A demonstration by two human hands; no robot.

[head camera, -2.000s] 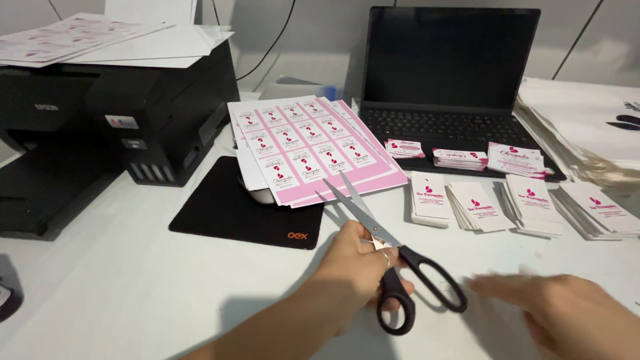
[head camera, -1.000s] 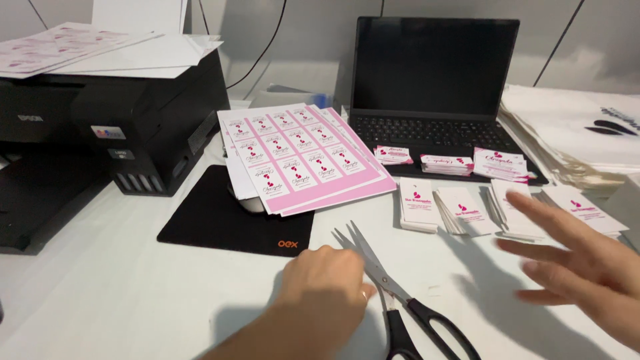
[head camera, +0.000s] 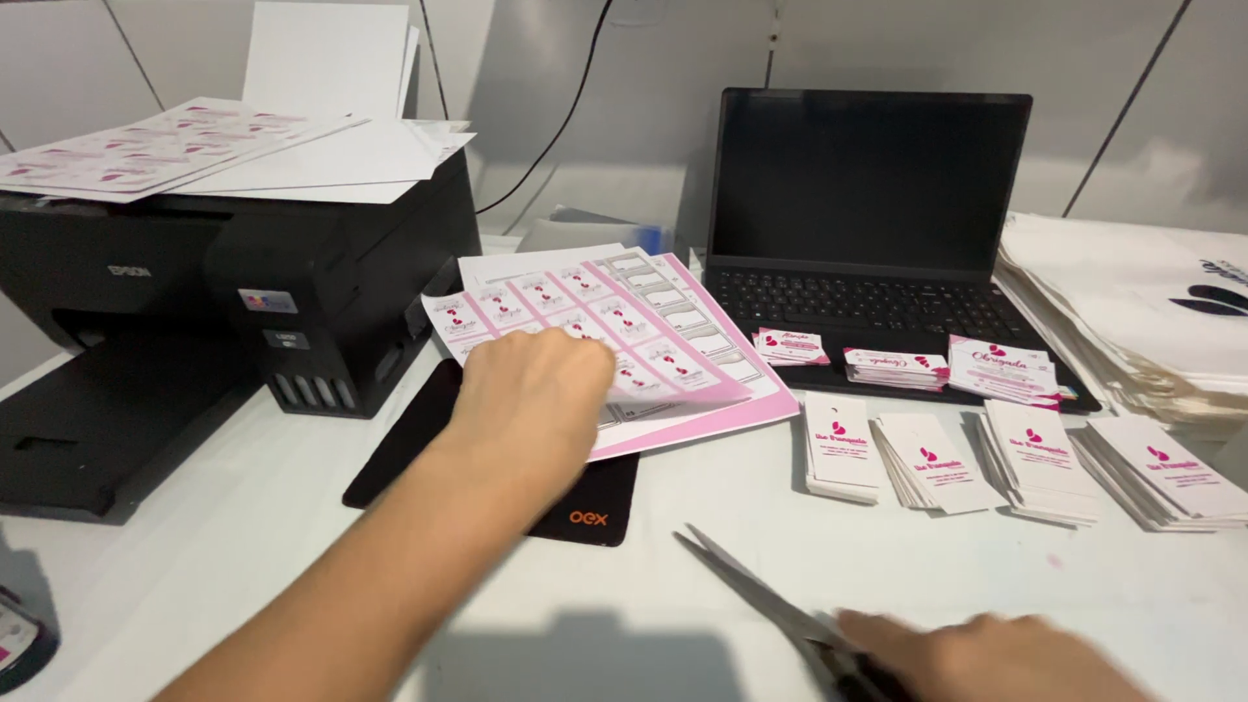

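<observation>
My left hand grips the near edge of a pink-and-white printed sheet, the top one of a fanned stack, and the sheet bends up off those beneath. Under it shows another sheet with grey-framed boxes. The stack lies partly on a black mouse pad. At the lower right my right hand is on the black-handled scissors, whose blades point up and left, slightly apart. The scissors' handles are mostly hidden by that hand and the frame edge.
A black printer with papers on top stands left. A laptop stands behind small card piles. Stacks of white tags lie in front of it. White printed bags or sheets are piled at the right.
My left hand has left the scissors, moved up to the sheet stack and lifted the top sheet's edge. My right hand has come down onto the scissors.
</observation>
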